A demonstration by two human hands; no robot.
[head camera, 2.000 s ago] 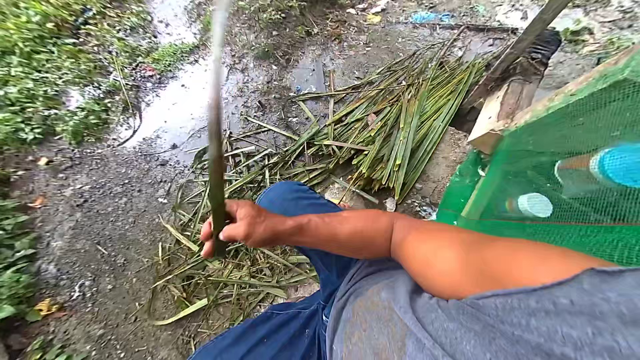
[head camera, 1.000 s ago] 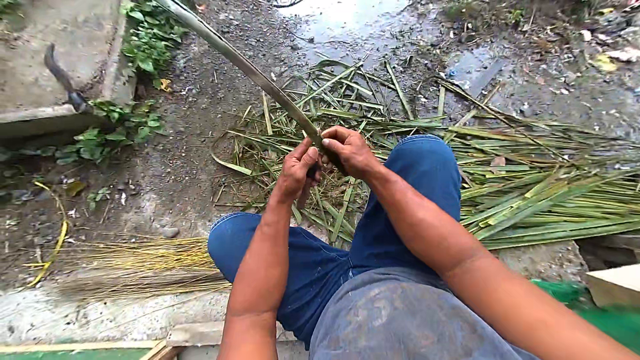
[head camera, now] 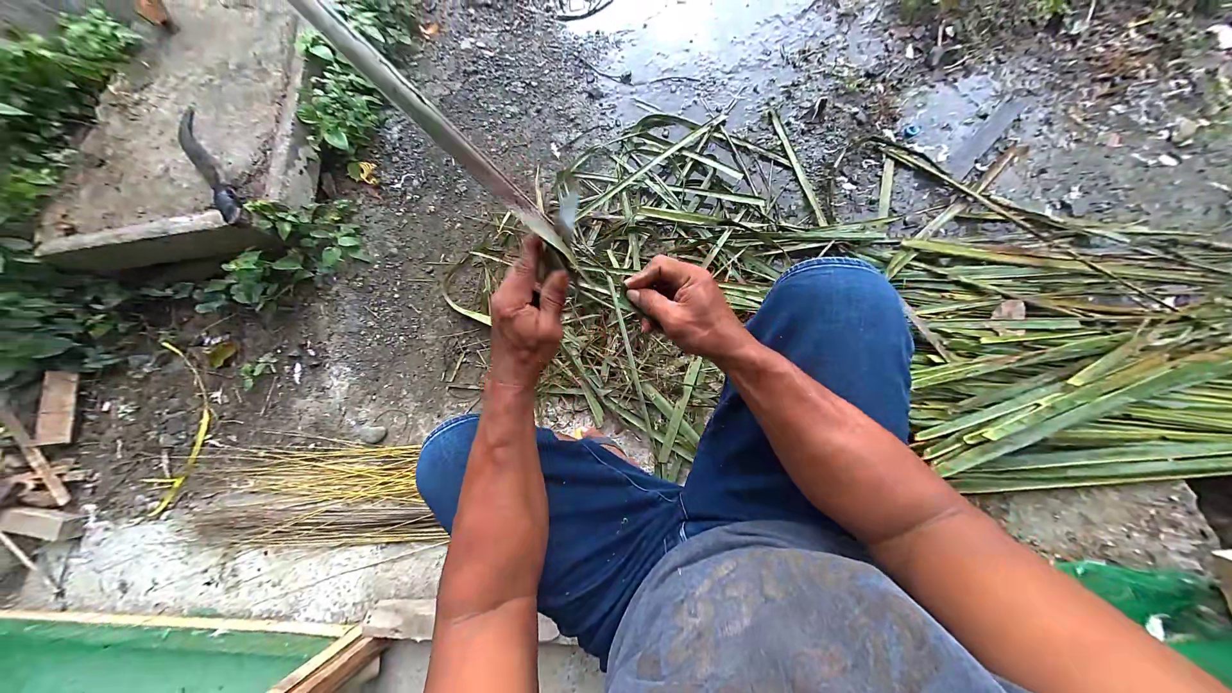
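Note:
A long green palm leaf strip point(head camera: 423, 111) runs from the top left down to my left hand point(head camera: 527, 313), whose thumb and fingers grip its lower end. A small blurred grey shape point(head camera: 568, 214), possibly a blade, stands above that hand, and something dark shows between its fingers. To its right, apart from the strip, is my right hand point(head camera: 685, 306), thumb and fingertips brought close together; whether a thin piece is pinched there I cannot tell. Cut green leaf strips point(head camera: 674, 207) lie scattered on the ground beyond and below both hands.
Long leaves point(head camera: 1078, 404) are piled at the right. A bundle of thin yellow-brown leaf ribs point(head camera: 327, 491) lies left of my knee. A curved dark blade point(head camera: 199, 149) stands at a concrete slab point(head camera: 173, 115). Green netting point(head camera: 164, 659) with wooden framing is at bottom left.
Two seconds ago only my right hand was in view, holding a long leaf. One second ago both hands met at the leaf's end; now my right hand is apart, to the right. The view has swung.

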